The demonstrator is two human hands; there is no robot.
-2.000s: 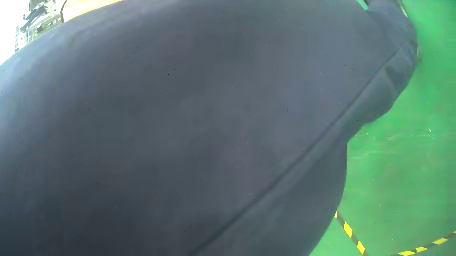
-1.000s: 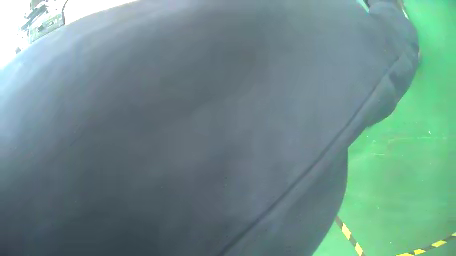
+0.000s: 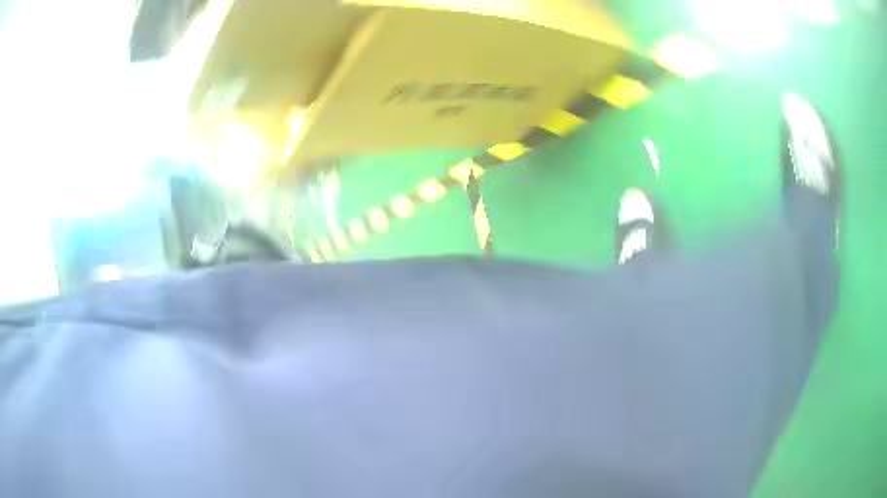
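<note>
Neither of my hands is in view. The dark navy-grey cloth of the work trousers [image 3: 506, 379] fills the lower part of the view, nearest to me. A dark shoe with white on it [image 3: 809, 146] shows at the trouser end on the right. A second dark shoe with white parts [image 3: 635, 226] shows to its left, partly behind the cloth. The picture is blurred and glared.
A yellow-brown carton [image 3: 428, 88] with dark printing stands at the top. Yellow-black floor tape [image 3: 559, 122] runs beside it across the green floor [image 3: 554, 195]. A blurred dark, curved object [image 3: 243, 243] and strong white glare are at the left.
The view has shifted. The trousers now fill only the lower part, and the carton, both shoes and a longer run of tape have come into view. Blur and glare have increased.
</note>
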